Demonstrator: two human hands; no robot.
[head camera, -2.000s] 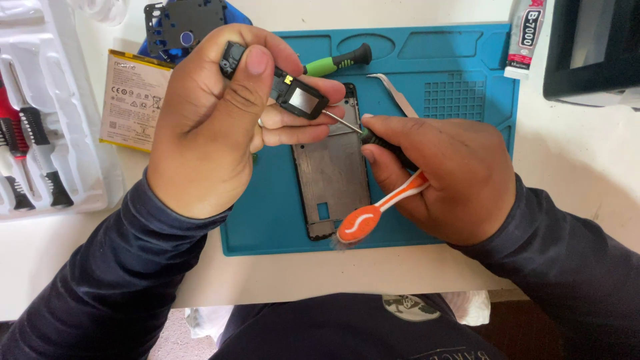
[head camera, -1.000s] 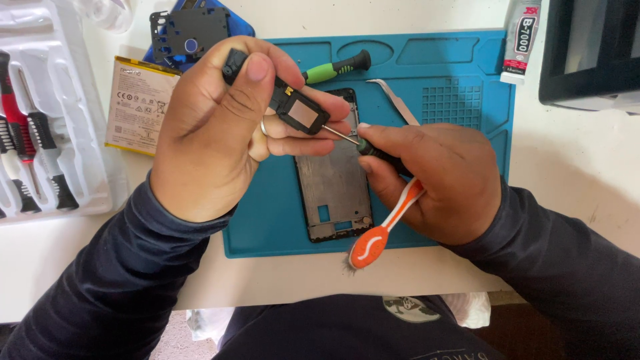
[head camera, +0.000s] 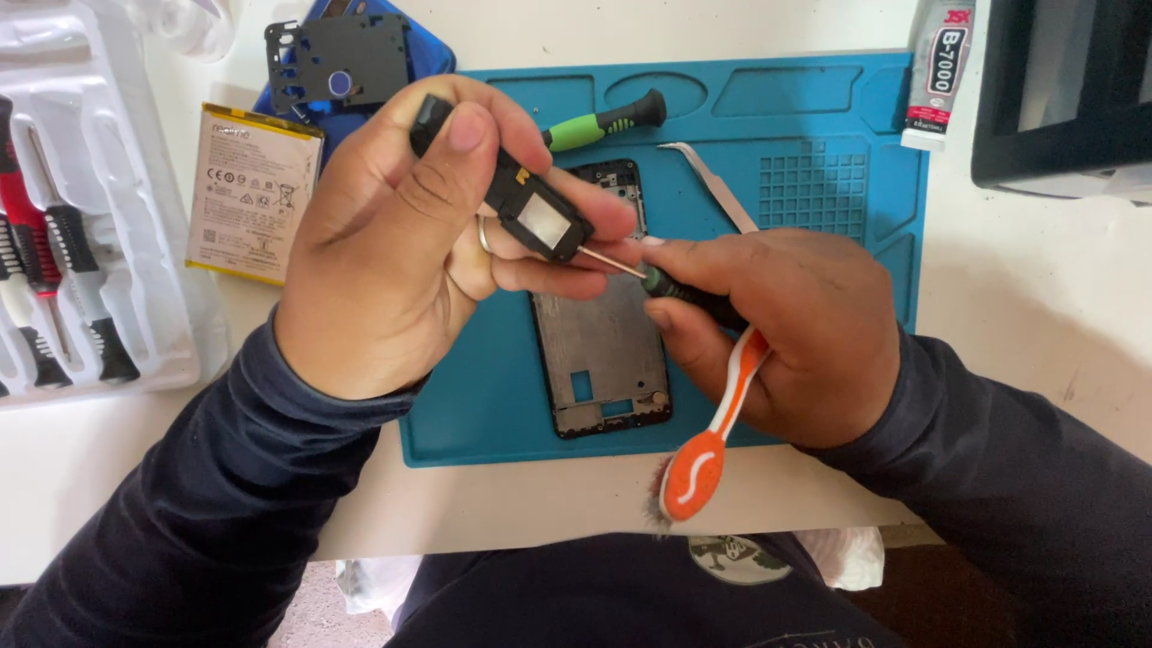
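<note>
My left hand grips a black phone loudspeaker module with a silver plate and small gold contacts. My right hand holds a small screwdriver by its dark handle; its thin shaft reaches the module's lower right end. The same hand also holds an orange and white toothbrush, head down and bristles to the left. Beneath the hands, a phone mid-frame lies on a blue silicone repair mat. Bent-tip tweezers lie partly under my right hand. Whether the screwdriver tip touches the module is hard to tell.
A green and black screwdriver lies at the mat's top. Upper left are a phone battery, a black plastic cover and a blue phone back panel. A white plastic tray holds several screwdrivers. A B-7000 glue tube and a dark-framed device are upper right.
The speaker module has tilted a little in my left hand since the earliest frame. Both hands keep their hold, and the toothbrush head hangs slightly lower than in the earliest frame.
</note>
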